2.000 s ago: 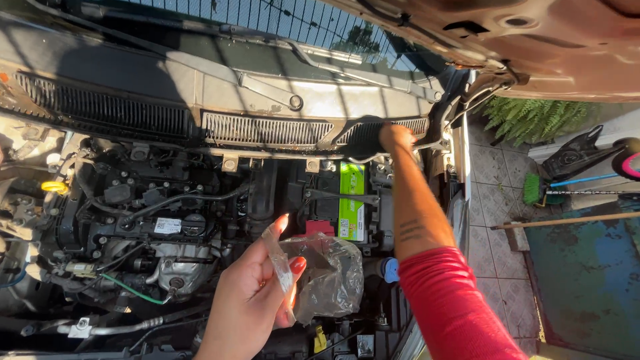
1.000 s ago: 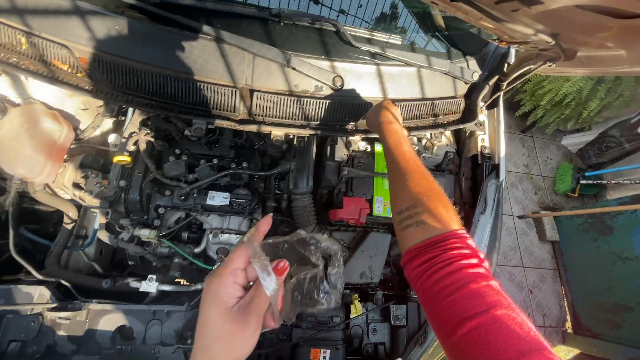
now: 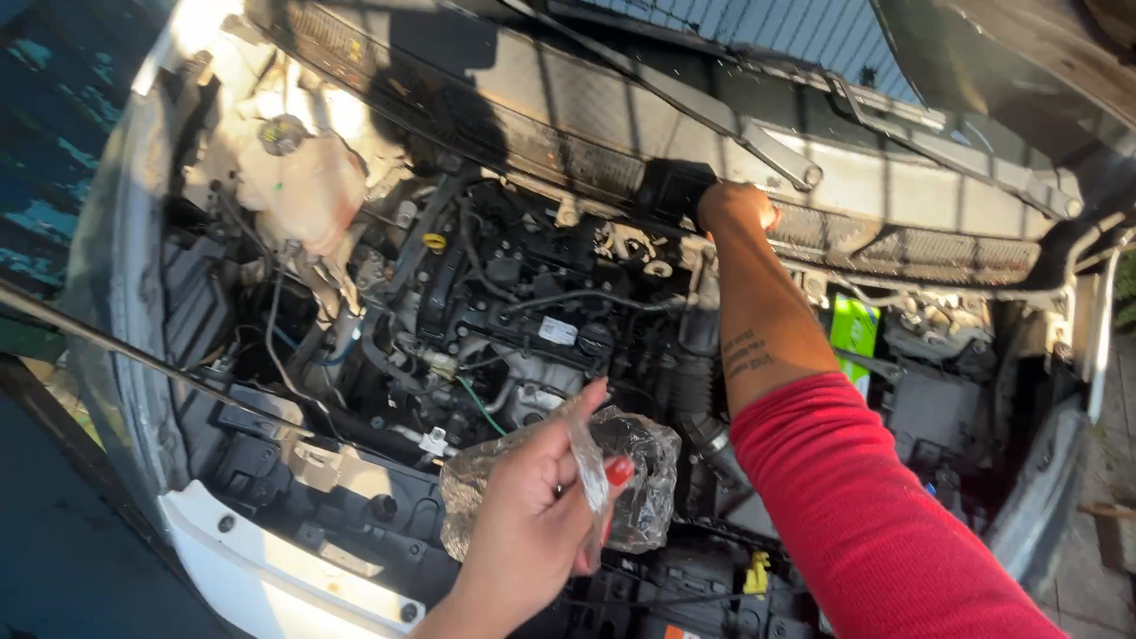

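My left hand (image 3: 541, 506) is shut on a crumpled clear plastic bag (image 3: 643, 484), above the front of the engine (image 3: 532, 311). What the bag holds, if anything, I cannot tell. My right hand (image 3: 738, 209), with a red sleeve (image 3: 870, 515) behind it, reaches to the grilled cowl panel (image 3: 941, 253) below the windshield. A dark cloth or pad-like piece (image 3: 676, 188) lies against the cowl just left of the right hand; the fingers are partly hidden, so their hold on it is unclear.
Wiper arms (image 3: 763, 146) cross above the cowl. A whitish fluid reservoir (image 3: 302, 186) stands at the left of the engine bay. The hood prop rod (image 3: 160, 364) slants across the lower left. A battery with a green label (image 3: 854, 333) sits right of my forearm.
My right hand has moved left along the cowl, from its right end toward the middle. My left hand keeps the bag. The view has swung left.
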